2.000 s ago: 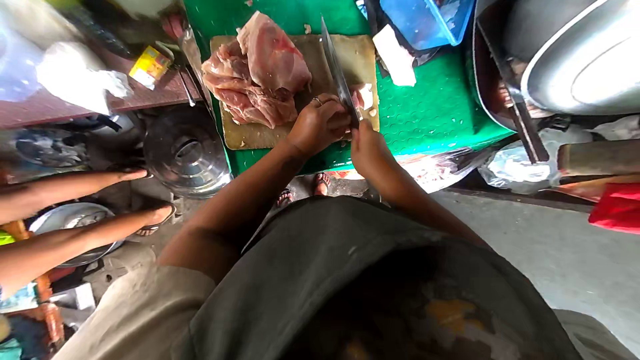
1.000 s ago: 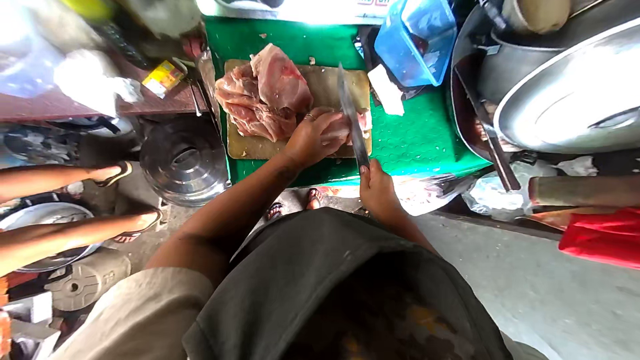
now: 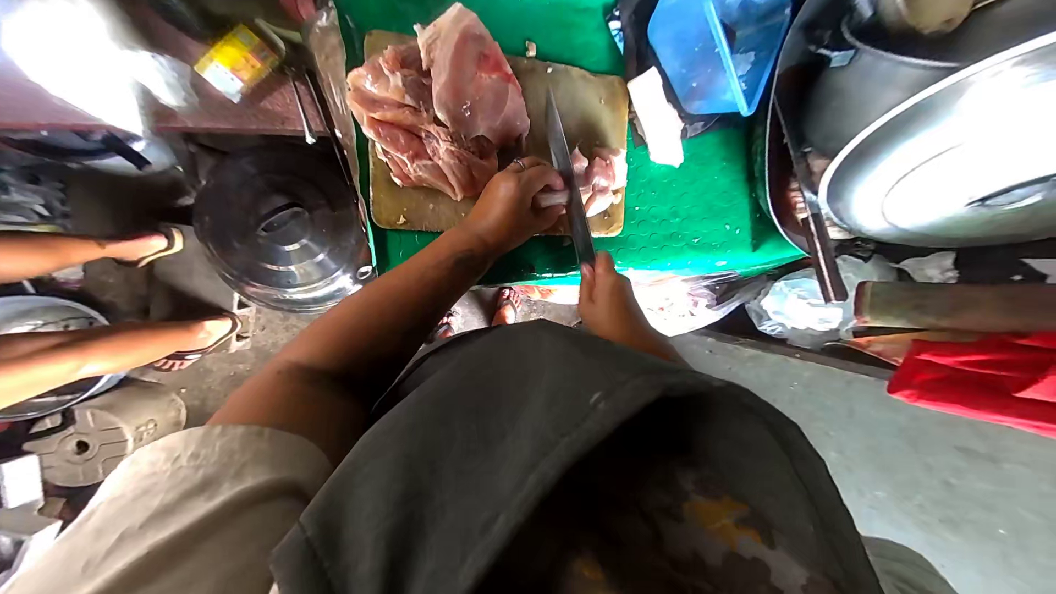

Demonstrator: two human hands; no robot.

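Observation:
My right hand (image 3: 606, 293) grips the handle of a long kitchen knife (image 3: 569, 169), its blade pointing up and slightly left over the cutting board (image 3: 577, 82). With its fingers closed, my left hand (image 3: 520, 202) holds a strip of raw meat (image 3: 551, 198) against the left side of the blade. Small cut pieces of meat (image 3: 604, 175) lie right of the blade on the board. Big raw meat pieces (image 3: 474, 78) are heaped on the board's left half, just above my left hand. The fingertips of my left hand are partly hidden.
A blue plastic basket (image 3: 701, 49) and a white piece (image 3: 657, 120) are right of the board on the green tabletop (image 3: 693, 198). Farther right are a metal lid (image 3: 949, 148) and pots. At left stand a lidded pot (image 3: 280, 223) and another person's legs (image 3: 99, 338).
Since one second ago, my left hand has gone from lying over the meat to gripping a strip beside the blade. Small pieces now show right of the knife.

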